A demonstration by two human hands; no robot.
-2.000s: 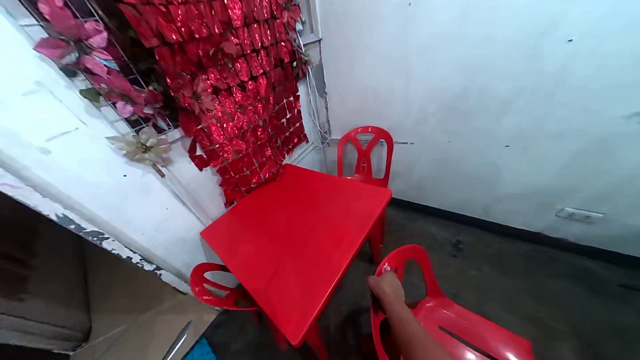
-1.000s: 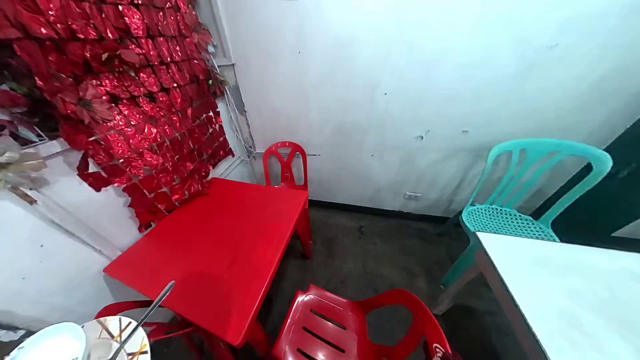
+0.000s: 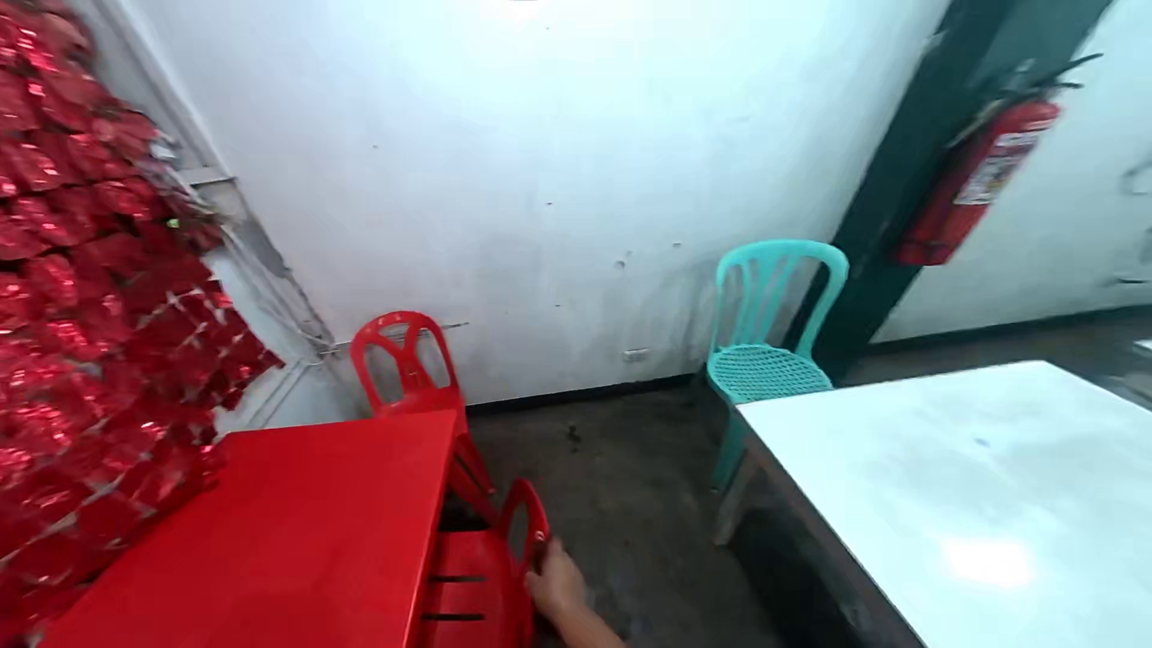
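Note:
At the bottom centre, my right hand [image 3: 560, 580] grips the backrest of a red plastic chair [image 3: 468, 576]. The chair's slotted seat is partly under the right edge of a red table [image 3: 297, 513], with its backrest toward the right. Another red plastic chair [image 3: 416, 376] stands at the table's far side by the wall. My left hand is out of view.
A white-topped table [image 3: 945, 468] stands on the right, with a teal plastic chair [image 3: 776, 369] behind it. A red fire extinguisher [image 3: 985, 180] hangs by a dark green post. Shiny red decorations [image 3: 99, 342] cover the left side. Dark floor [image 3: 621, 486] lies between the tables.
The near red chair has been turned and now sits partly under the red table's right edge. My view has swung to the right.

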